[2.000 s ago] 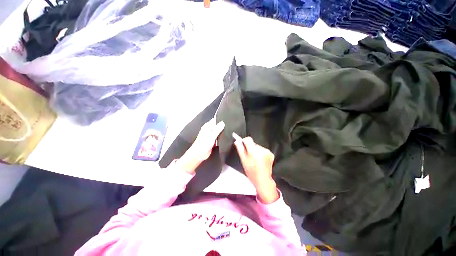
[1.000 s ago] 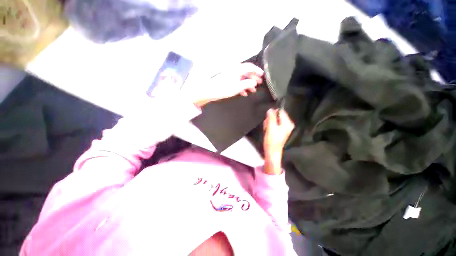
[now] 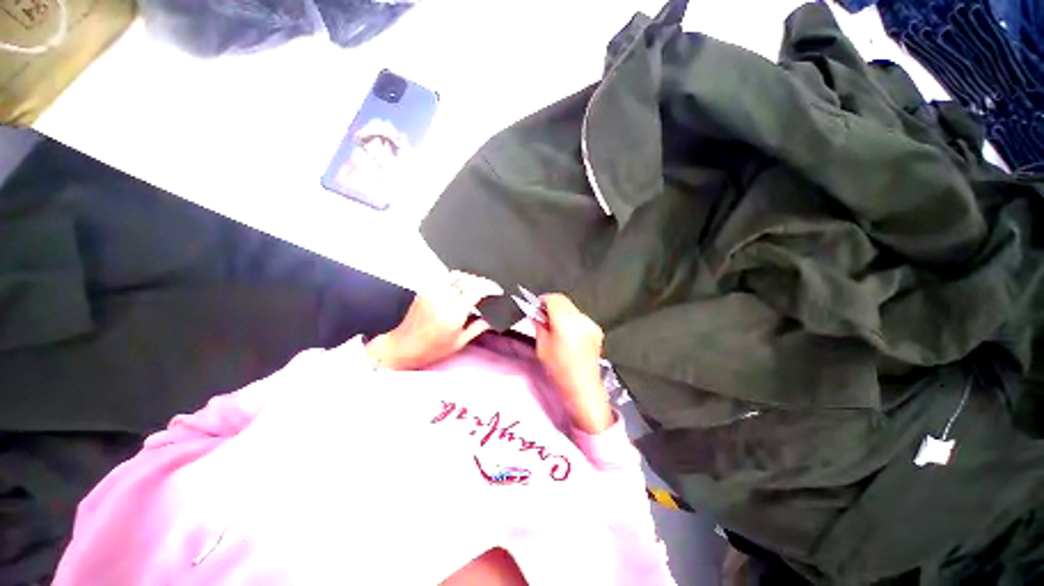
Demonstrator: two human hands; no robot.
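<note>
A dark olive-green garment (image 3: 521,212) lies spread on the white table, with a large heap of the same cloth to its right. My left hand (image 3: 441,324) pinches the garment's near corner at the table's front edge. My right hand (image 3: 568,343) holds thread snips (image 3: 529,306), their pale pointed tips apart and facing the pinched corner. A thin pale line runs along a raised olive flap above my hands. A white tag (image 3: 934,450) hangs on a string over the heap at right.
A dark blue-grey smartphone (image 3: 381,140) lies on the white tabletop (image 3: 258,126) at left. Clear plastic (image 3: 246,21) and a yellow-gold paper bag (image 3: 57,57) are at the upper left. Folded jeans (image 3: 973,69) are at the upper right. Dark cloth (image 3: 172,303) lies below the table's near edge.
Both hands have moved down toward my body. My left hand has taken hold of the garment's near corner. The cloth is spread further left, and the snips' tips now show clearly.
</note>
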